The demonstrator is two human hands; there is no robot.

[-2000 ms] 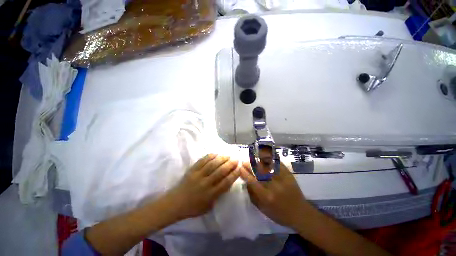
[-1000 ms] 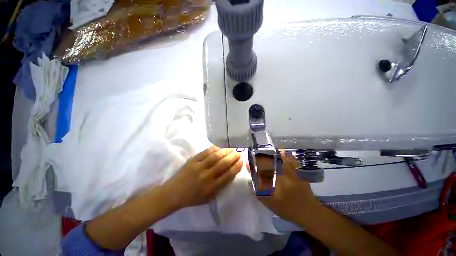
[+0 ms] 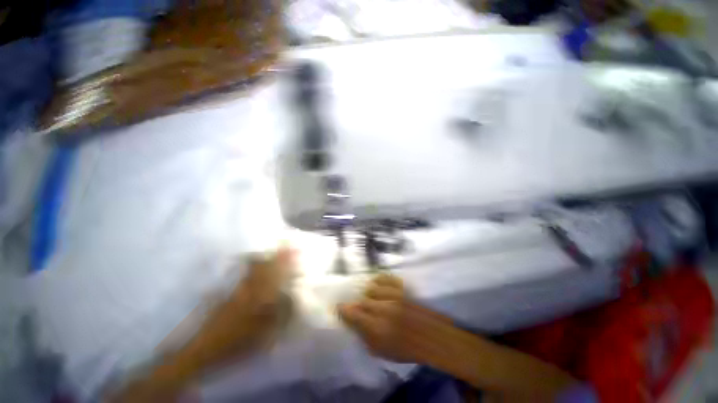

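The view is strongly blurred. The white garment piece (image 3: 149, 236) spreads over the table left of the machine and down to the front edge. My left hand (image 3: 264, 295) is on the cloth, left of the needle area; its fingers are too blurred to tell a grip. My right hand (image 3: 386, 319) is in front of the needle area with curled fingers pinching the cloth's edge. A brightly lit part of the cloth lies between the hands. The white sewing machine head (image 3: 409, 149) stands behind them, with the chrome take-up lever guard (image 3: 338, 206) at its left end.
A blue strip (image 3: 51, 208) lies at the left. A shiny brown plastic-covered board (image 3: 173, 75) is at the back left. The dark red thread snips (image 3: 571, 244) lie right of the needle. A bright red bag or cloth (image 3: 669, 323) is at the lower right.
The view has shifted and blurred. My right hand has come out from behind the chrome guard toward the front. My left hand is a little apart from it and further from the guard.
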